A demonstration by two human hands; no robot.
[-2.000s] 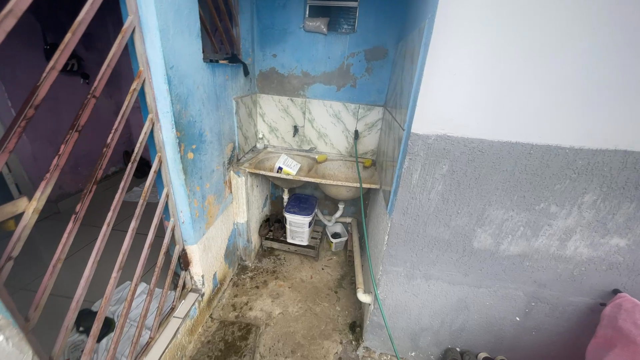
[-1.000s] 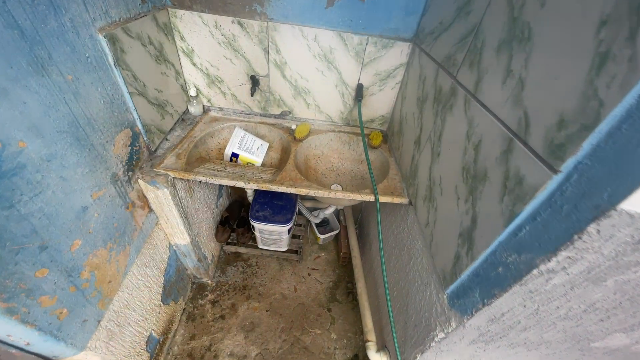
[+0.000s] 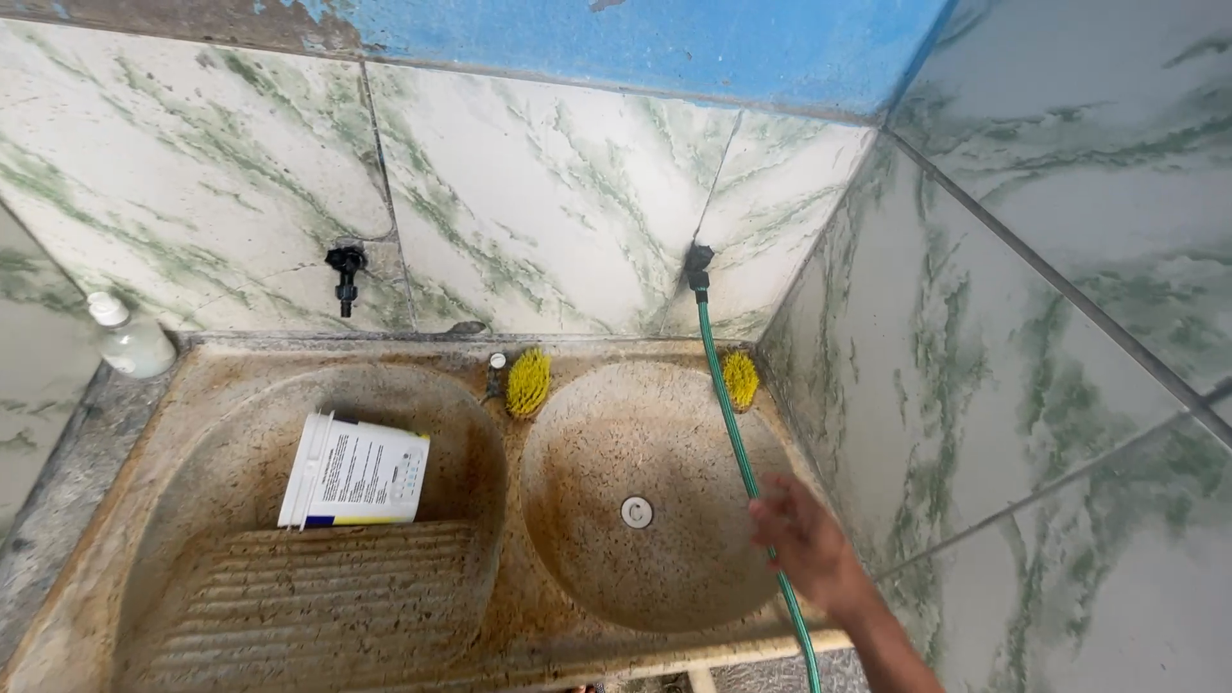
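My right hand is over the right edge of the round basin, its blurred fingers at the green hose; whether they touch it is unclear, and they are not closed round it. The hose runs from a black tap on the tiled wall, across the basin and over the front rim. A white plastic bucket bearing print lies on its side in the left basin, above the ribbed washboard. My left hand is out of view.
Two yellow scrubbing brushes stand on the back ledge. A second black tap is above the left basin, and a pump bottle is at the back left corner. Marble-patterned tiles wall in the right side. A white drain plug sits in the right basin.
The view has come much closer to the double sink. My right hand, in neither earlier frame, has come in beside the hose. The bucket still lies in the left basin.
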